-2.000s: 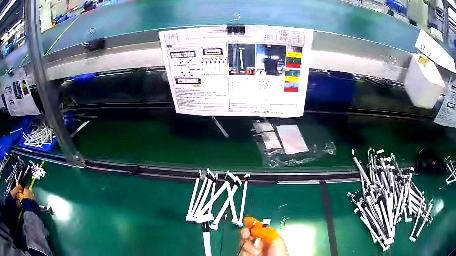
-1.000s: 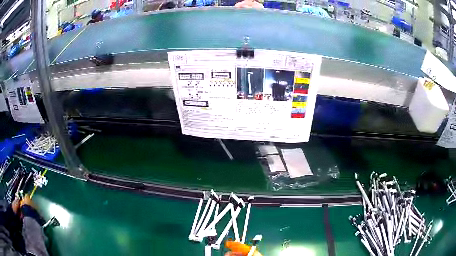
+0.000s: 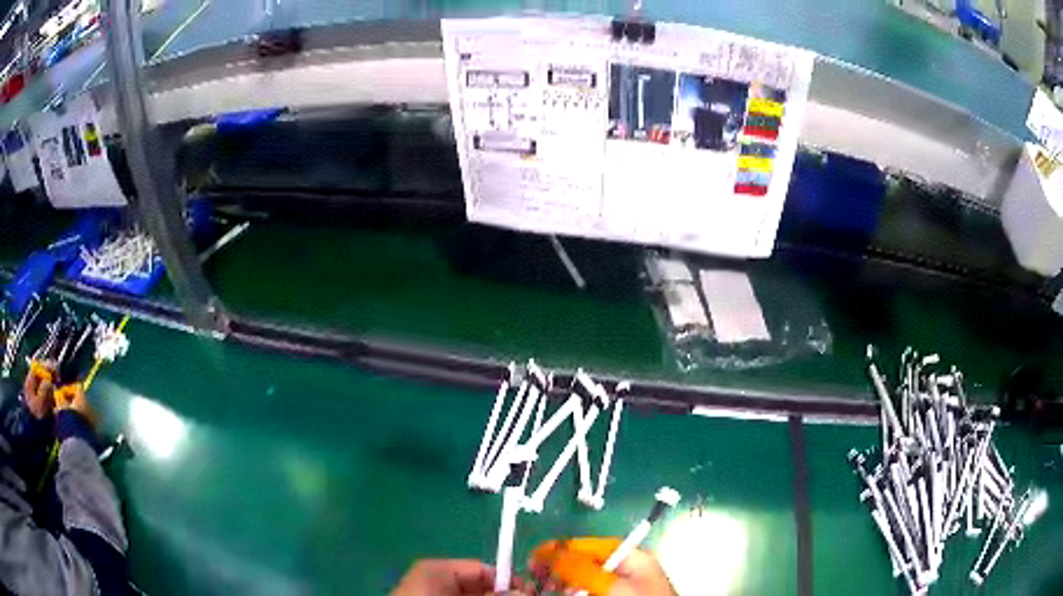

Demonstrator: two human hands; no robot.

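Observation:
My left hand [image 3: 449, 577] is at the bottom edge, partly cut off, with its fingertips closed on a white cable [image 3: 506, 541] that points up. My right hand [image 3: 606, 568], also cut off below, has orange covers on its fingers. It holds another white cable [image 3: 633, 539], tilted up to the right, with a dark band near its white end. Just beyond my hands, a small group of white cables [image 3: 543, 437] lies fanned and crossed by the rail. The upper end of the left cable meets or overlaps this group; I cannot tell if they touch.
A large cable pile [image 3: 933, 477] lies at the right, beyond a dark mat line [image 3: 801, 501]. A metal rail [image 3: 350, 355] crosses behind. Beyond it are a clear bag [image 3: 798, 341] and a hanging instruction sheet [image 3: 525, 192]. At the left are a neighbour's hands [image 3: 56, 394] and a blue tray [image 3: 142, 283].
My left hand has come into view at the bottom. More of my right hand and its tilted cable shows. The camera view has shifted, moving the bench scene up and right since a second ago.

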